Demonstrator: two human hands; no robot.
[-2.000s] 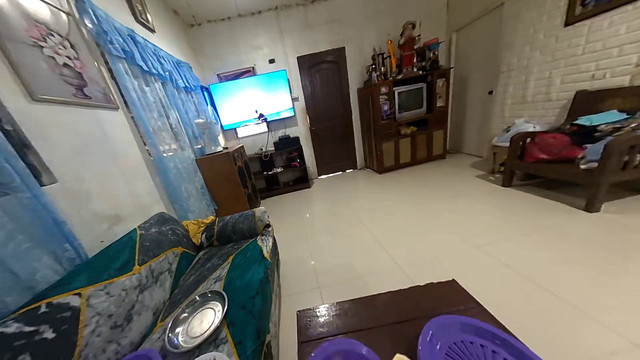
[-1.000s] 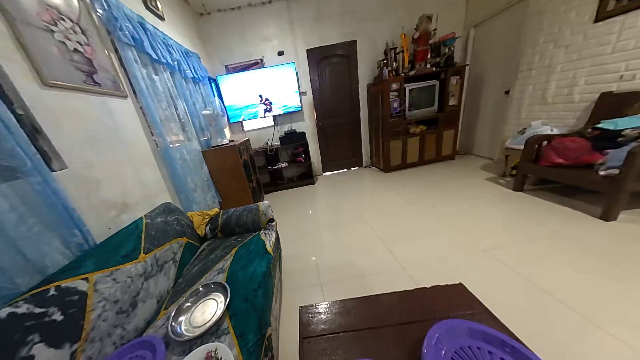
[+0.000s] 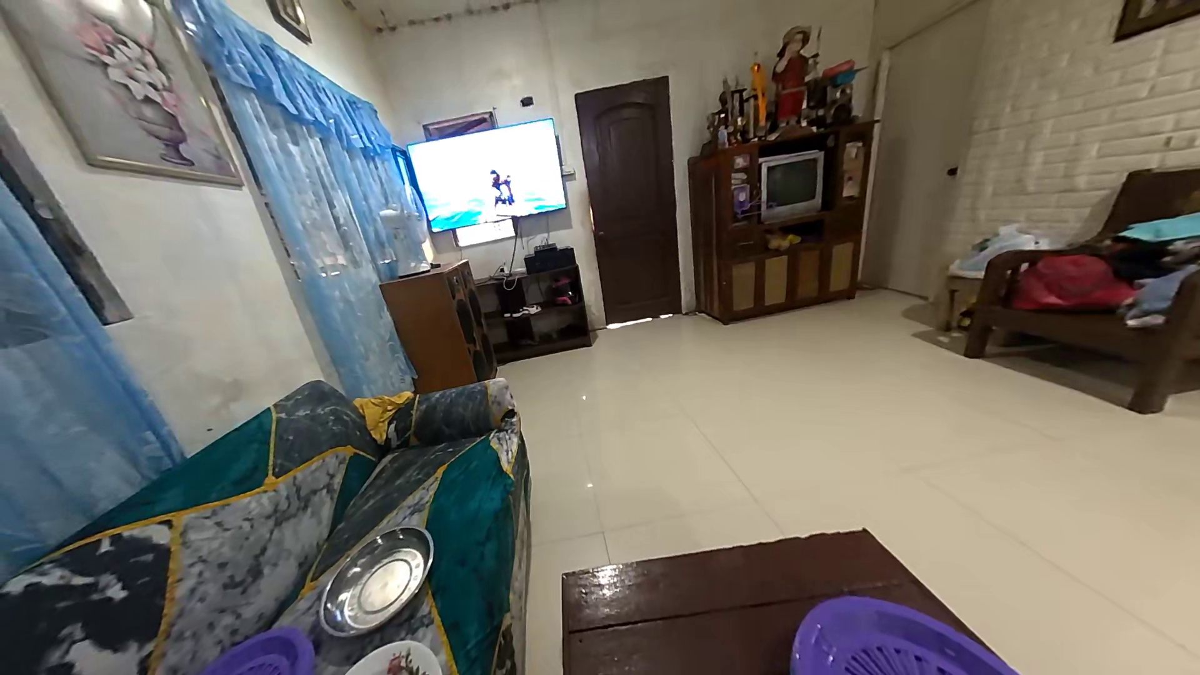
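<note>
Neither of my hands shows in the head view. A purple plastic basket (image 3: 895, 637) rests on the dark wooden table (image 3: 712, 581) at the bottom, cut off by the frame's edge. On the patterned sofa (image 3: 469, 506) at the left lies a round shiny metal plate (image 3: 377, 581). Just below the plate is a white dish with a floral pattern (image 3: 396, 660), partly out of view. Beside it, at the bottom edge, part of another purple plastic basket (image 3: 267, 654) is visible.
Beyond the table spreads a tiled floor (image 3: 675, 422). A wooden speaker cabinet (image 3: 427, 323) and a low shelf (image 3: 539, 314) stand under the lit television (image 3: 489, 176). A wooden cabinet (image 3: 787, 225) is at the back, and a wooden bench (image 3: 1116, 347) with clothes at the right.
Two seconds ago a purple piece and a small pale thing showed at the bottom edge by the table; neither shows now. The television picture has changed.
</note>
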